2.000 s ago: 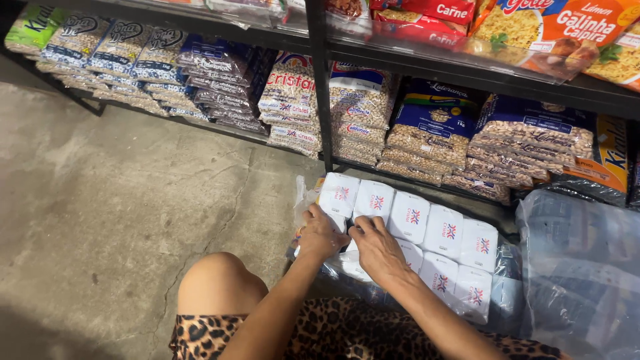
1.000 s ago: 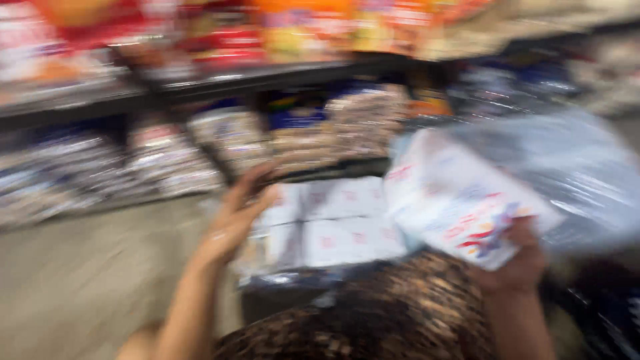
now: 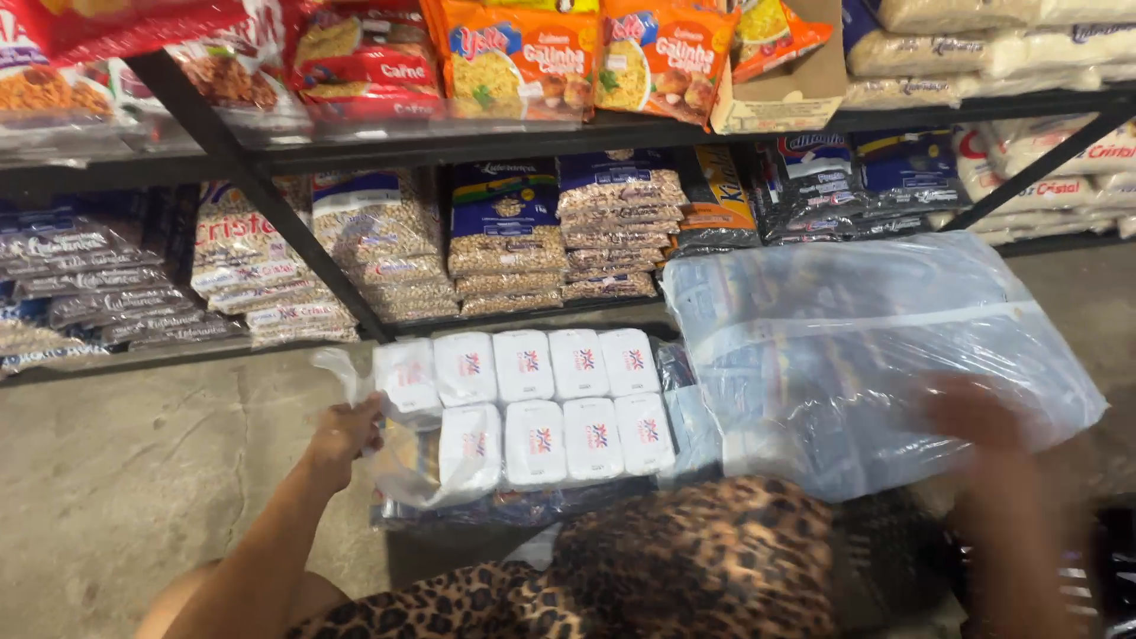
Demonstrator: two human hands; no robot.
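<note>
White packets with red and blue print (image 3: 536, 444) stand in two rows inside an opened clear plastic wrap (image 3: 417, 484). The front row has a gap at its left end, where something tan shows through. My left hand (image 3: 346, 439) pinches the torn edge of that wrap at the left side of the packets. On the right, my right hand (image 3: 967, 413) is blurred over a large bale in bluish clear plastic (image 3: 852, 355); whether it holds anything cannot be told.
Behind the packets runs a black metal shelf (image 3: 532, 146). Bagged beans (image 3: 506, 213) are stacked on its lower level, noodle packets (image 3: 524, 62) on the upper one. A shelf post (image 3: 293, 217) slants down near the back left packets. Dark objects lie at the lower right.
One second ago my right hand held a white packet; it has moved right, away from the rows. The front row's left end was filled two seconds ago. The view has shifted right.
</note>
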